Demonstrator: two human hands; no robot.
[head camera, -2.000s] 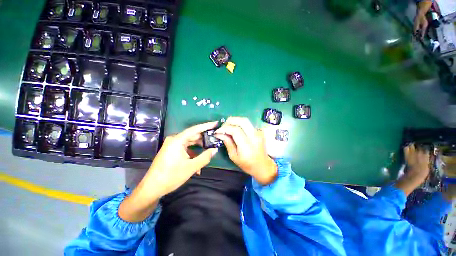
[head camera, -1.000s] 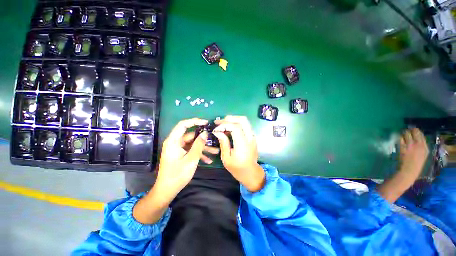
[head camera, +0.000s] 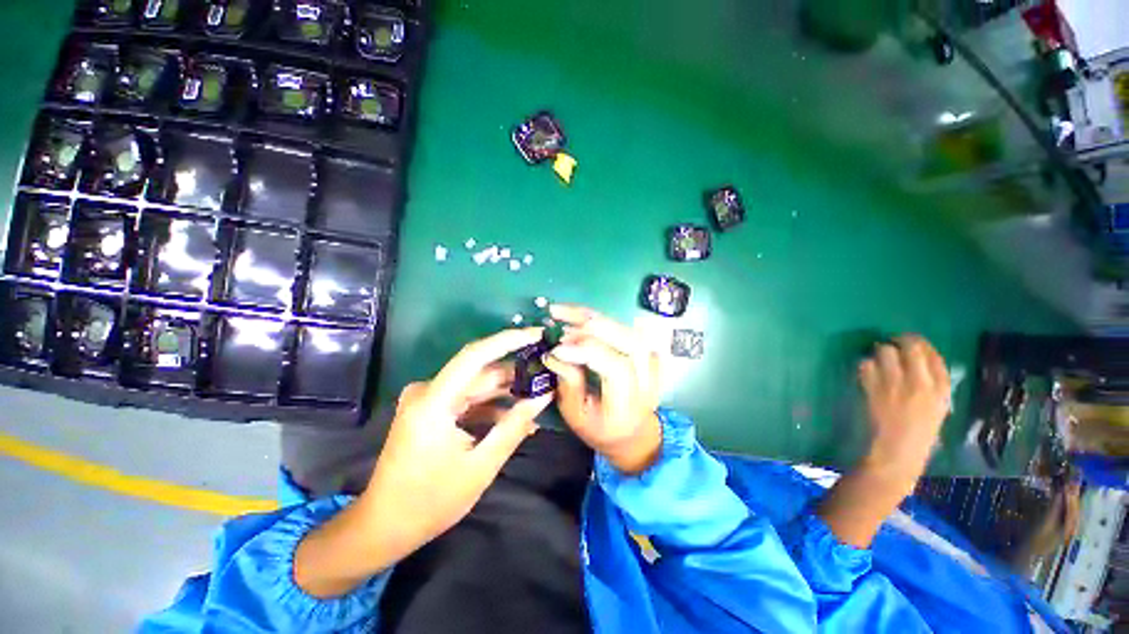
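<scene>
My left hand (head camera: 452, 427) holds a black housing (head camera: 535, 372) between thumb and fingers near the mat's front edge. My right hand (head camera: 613, 384) has its thumb and fingertips closed on the right side of the same housing, partly hiding it. Small white pads (head camera: 495, 255) lie scattered on the green mat beyond my hands, with one or two close to my fingertips. Three loose black housings lie to the right, the nearest one (head camera: 665, 295) just beyond my right hand. A pale grey square piece (head camera: 687, 343) lies beside my right hand.
A black blister tray (head camera: 386, 248) at left has housings in some pockets. Another housing (head camera: 539, 138) lies further back, touching a yellow scrap (head camera: 565, 166). A neighbour's hand (head camera: 908, 390) is over the mat at right, near a dark, cluttered holder (head camera: 1009, 396).
One of the four loose housings at right is gone from the mat. The neighbour's hand has moved left, closer to me. My hands still hold the housing, with its angle slightly changed.
</scene>
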